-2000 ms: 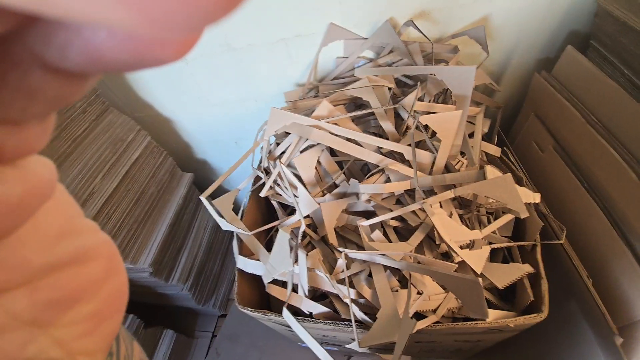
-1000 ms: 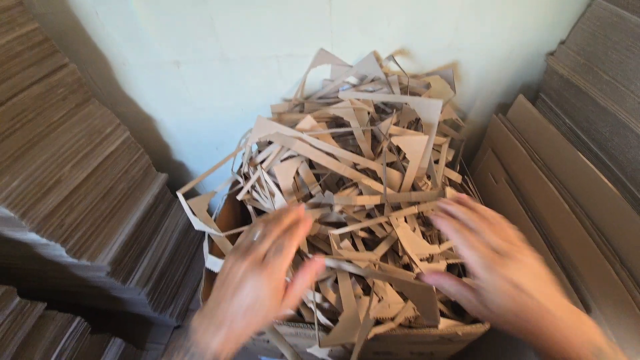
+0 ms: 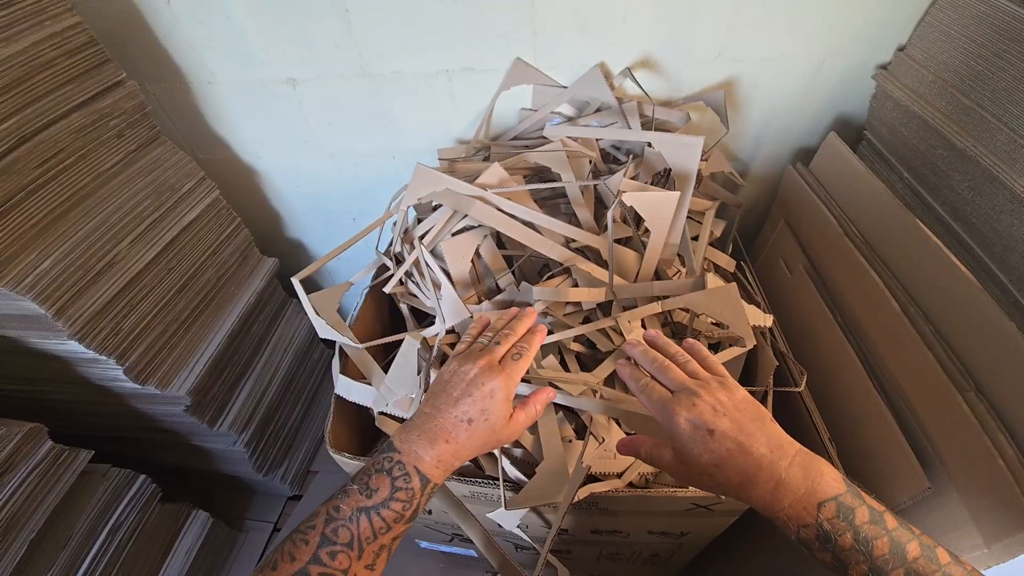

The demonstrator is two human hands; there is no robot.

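Note:
A heap of cardboard offcuts (image 3: 560, 216), thin strips and angular pieces, rises well above the rim of a large cardboard box (image 3: 624, 520) that bears printing. My left hand (image 3: 480, 384) lies palm down over the front left of the heap, fingers spread, pointing away from me. To its right, my right hand (image 3: 688, 408) rests palm down over the front right of the scraps, fingers a little apart. Neither hand is closed around a piece; the undersides of both are hidden. Some long strips hang over the box's front edge, between the two forearms.
Tall stacks of flat cardboard (image 3: 144, 224) stand at the left, with a lower stack (image 3: 88, 512) in front. Flat cardboard sheets (image 3: 864, 320) lean at the right beside another dense stack (image 3: 952, 144). A pale wall (image 3: 360, 96) is right behind the heap.
Two seconds ago one blurred hand was close to the camera at upper left. Both hands then came over the front of the heap, where they now appear sharper.

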